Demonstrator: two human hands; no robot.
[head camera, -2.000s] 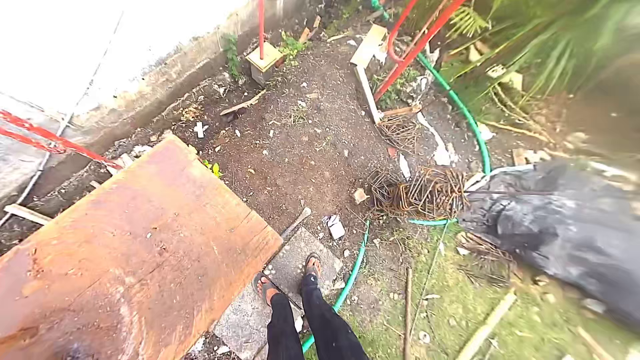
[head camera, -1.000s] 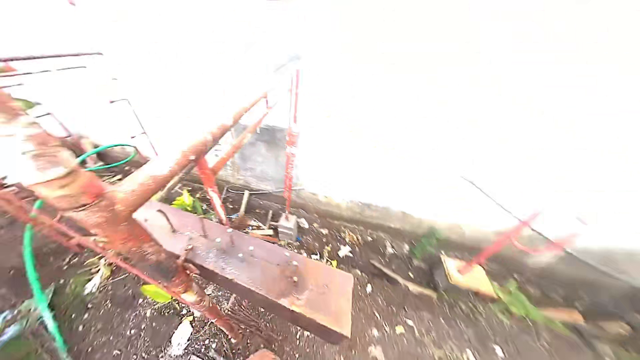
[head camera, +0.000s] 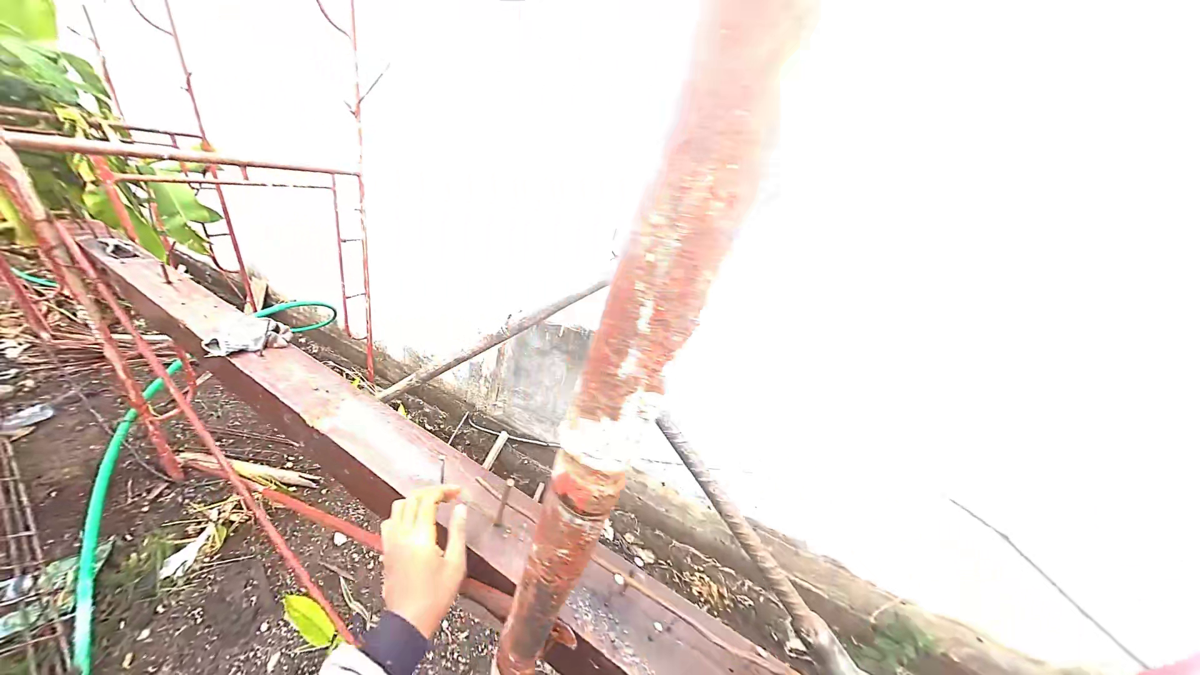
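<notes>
My left hand (head camera: 424, 553), in a dark cuff, is at the near edge of a long reddish-brown beam (head camera: 366, 427). Its fingers are apart and curved, with nothing seen between them; whether the fingertips touch the beam is unclear. Metal pegs (head camera: 504, 502) stand up from the beam just right of the hand. A thick, rust-red metal pole (head camera: 562, 525) rises close by on the right. A grey cloth (head camera: 246, 334) lies farther along the beam. My right hand is not clearly visible; only a pinkish blur shows at the lower right corner.
Red scaffold frames (head camera: 234, 169) stand at the left, with a thin brace slanting down near my hand. A green hose (head camera: 98, 511) runs over the littered soil. A bright wall (head camera: 937, 281) borders the right side. Slanted poles (head camera: 741, 530) lean beyond the beam.
The view has swung far, from my feet on slabs to the beam and scaffold. My left hand has come into view beside the beam; neither earlier frame shows it.
</notes>
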